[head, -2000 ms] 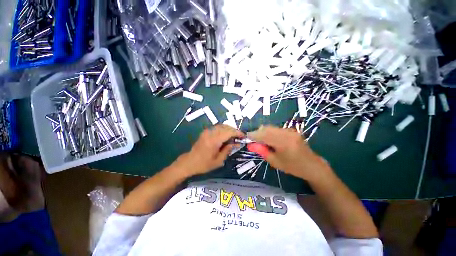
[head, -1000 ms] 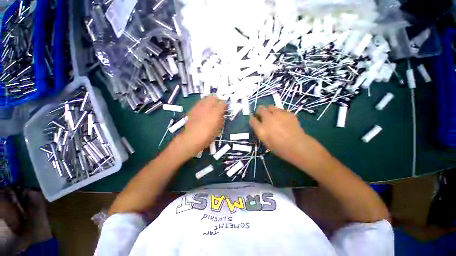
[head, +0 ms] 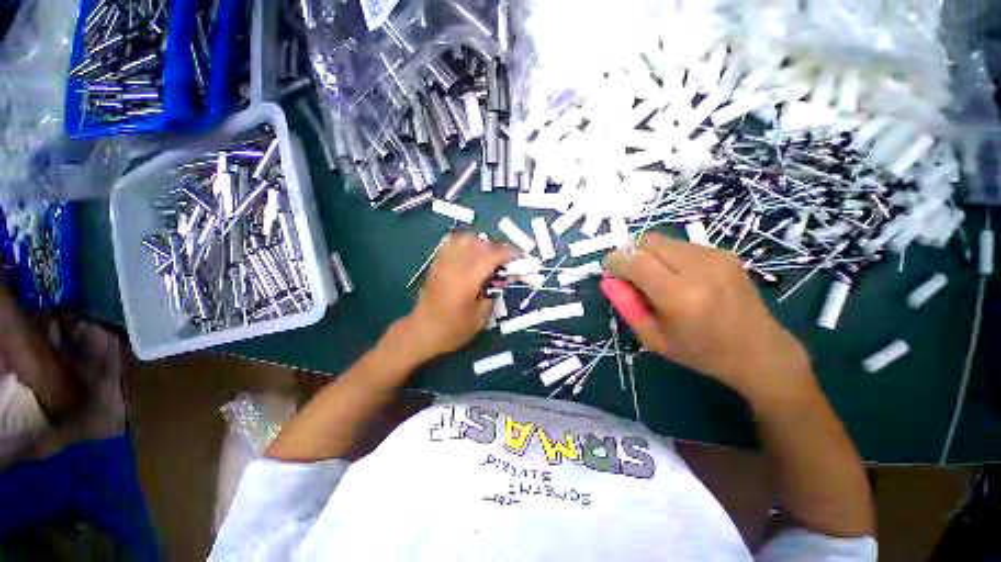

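My left hand is over the mat left of centre, its fingers curled round a small white sleeve. My right hand is right of it, with a pink-red cover on the thumb; its fingertips are pinched near a small pale piece, and I cannot tell if they grip it. Loose white sleeves lie between and below the hands. A few stemmed pins lie in front of my chest. A heap of white sleeves and a tangled pile of stemmed pins lie behind the hands.
A translucent bin with silvery assembled pieces stands at left. Blue bins are at upper left. A clear bag of metal tubes lies at upper left centre. Another person's arm shows at the left edge.
Since one second ago, my hands have moved back from the heap, and my left fingers have a white sleeve. The pink thumb cover shows again. The whole view has shifted.
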